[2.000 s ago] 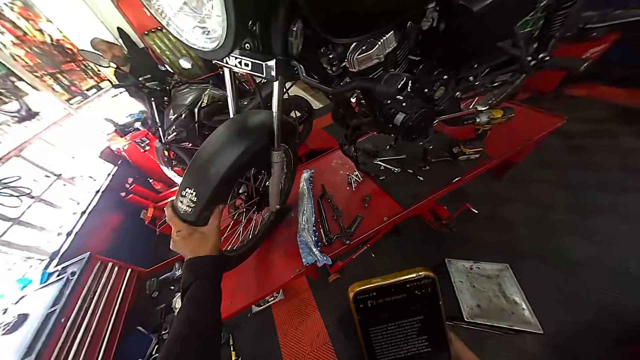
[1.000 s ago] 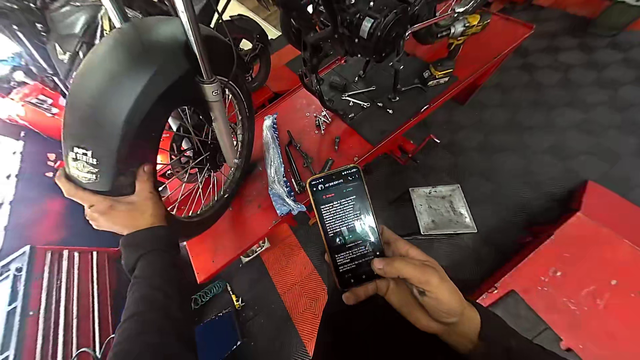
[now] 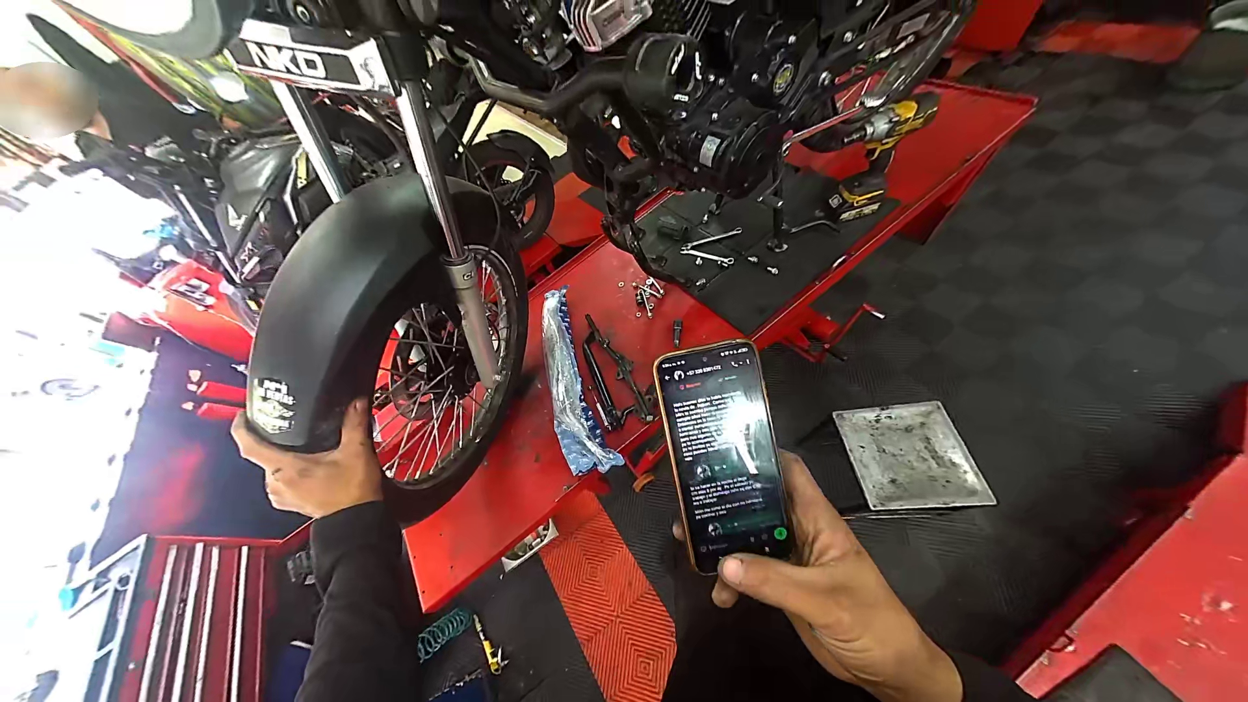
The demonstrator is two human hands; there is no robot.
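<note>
My left hand (image 3: 314, 466) grips the lower end of the black front fender (image 3: 336, 283) of a motorcycle, its thumb on the side toward the spoked wheel (image 3: 439, 390). In my right hand (image 3: 829, 585) is a smartphone (image 3: 726, 453) in a gold-edged case, its screen lit with text messages and my thumb at its lower edge. Behind the phone, a clear and blue plastic wrapping (image 3: 570, 390) lies on the red lift platform (image 3: 468, 546) beside black metal parts (image 3: 616, 375). The chrome fork tube (image 3: 429, 175) rises beside the fender.
Wrenches (image 3: 710, 249), small bolts (image 3: 647, 294) and a yellow cordless impact wrench (image 3: 882, 146) rest on the lift. A metal tray (image 3: 915, 455) lies on the dark floor at right. A red tool chest (image 3: 195, 614) stands lower left; a person is behind, upper left.
The phone, low in the frame two seconds ago, has come up into fuller view in my right hand. My left hand still holds the fender. The view has shifted between frames.
</note>
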